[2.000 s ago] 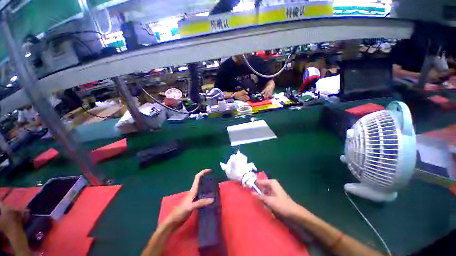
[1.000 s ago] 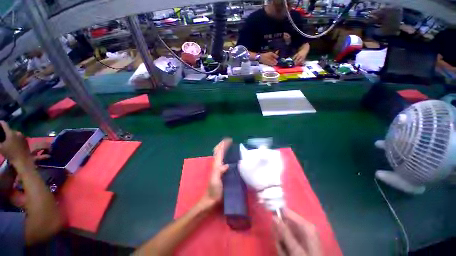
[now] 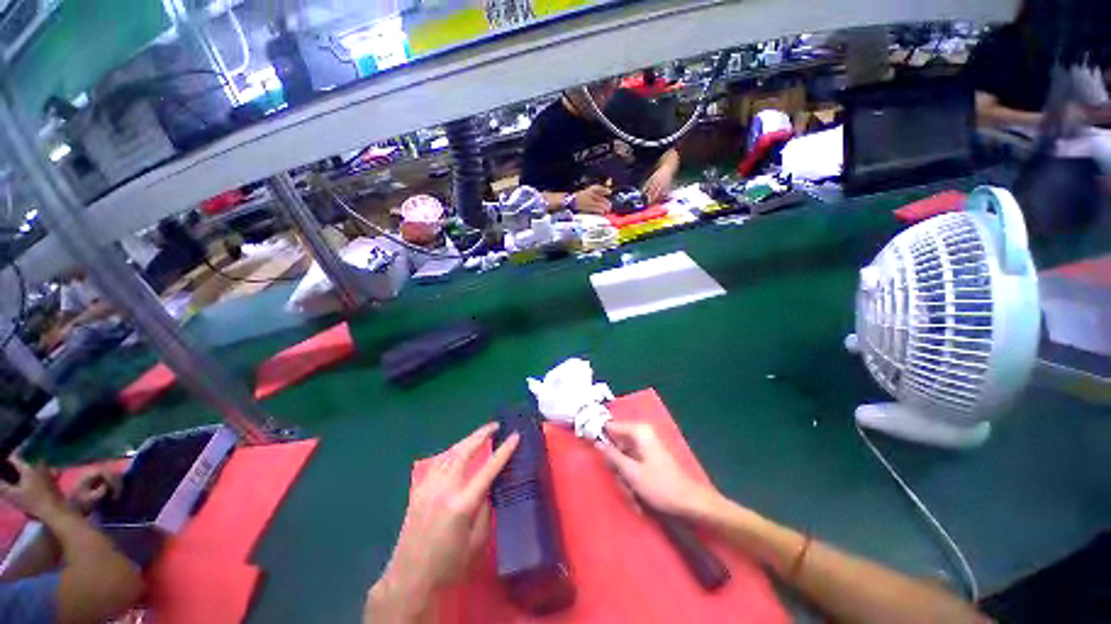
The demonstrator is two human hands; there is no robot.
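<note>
A long black device (image 3: 531, 518) with a ribbed upper part lies lengthwise over the red mat (image 3: 627, 555). My left hand (image 3: 441, 512) is on its left side, fingers on its upper end. My right hand (image 3: 658, 469) grips the wiping stick near its head, to the right of the device. The stick's white bunched cloth head (image 3: 570, 393) is above the mat's far edge, just right of the device's far end. The stick's dark grip (image 3: 694, 551) sticks out below my right hand.
Another black unit (image 3: 433, 354) and a white sheet (image 3: 657, 287) lie farther back on the green bench. A desk fan (image 3: 944, 319) with a trailing cord stands at right. At left are a metal post, a pale-rimmed box (image 3: 201, 478) and a neighbouring worker's arms. A person sits opposite.
The view has tilted up and shifted. The cloth head has moved from beside the device to its far end. My left hand's fingers now lie over the device's upper end.
</note>
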